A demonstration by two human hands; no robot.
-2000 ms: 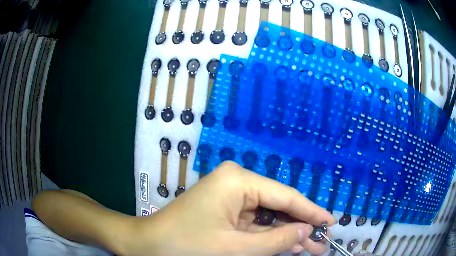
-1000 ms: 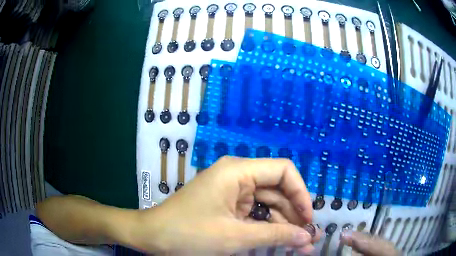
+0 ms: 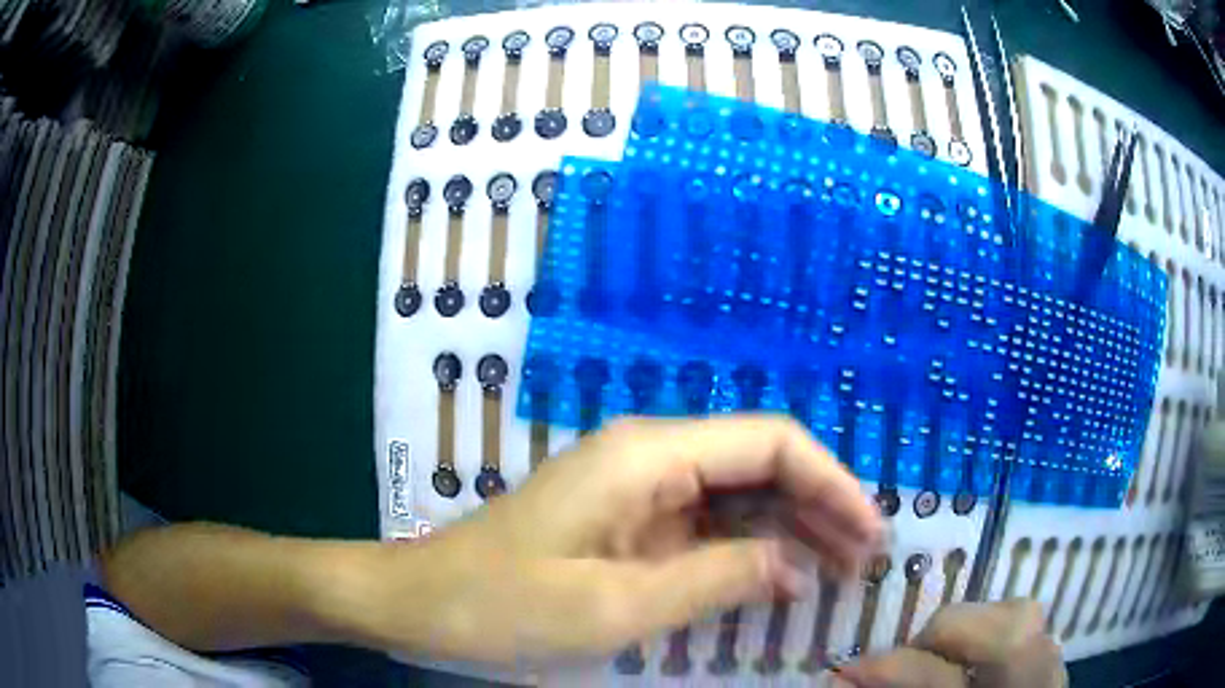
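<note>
My left hand [image 3: 631,538], blurred, is over the lower part of the white foam tray [image 3: 403,403]. Its thumb and fingers are apart, with dark round shapes blurred in the gap; I see no part clearly held. My right hand [image 3: 974,652] is cut off by the bottom edge, its fingertips low over the tray beside a small round end [image 3: 844,659]. Whether it holds this or tweezers cannot be told. Rows of dumbbell-shaped parts [image 3: 497,249], dark discs joined by tan strips, lie in the slots. Blue film [image 3: 806,289] with small pale pieces covers the tray's middle.
A second foam tray [image 3: 1028,121] with dumbbell slots is at right, partly under the film. Dark tweezers [image 3: 1110,202] lie on the film there. A pale object with a label [image 3: 1209,518] is cut off at the right edge. Stacked pale trays [image 3: 61,336] stand at left on the green mat.
My left hand has opened; the disc seen in its fingers no longer shows clearly. My right hand has come further into view, without the tweezers showing. The film and right tray appear shifted left.
</note>
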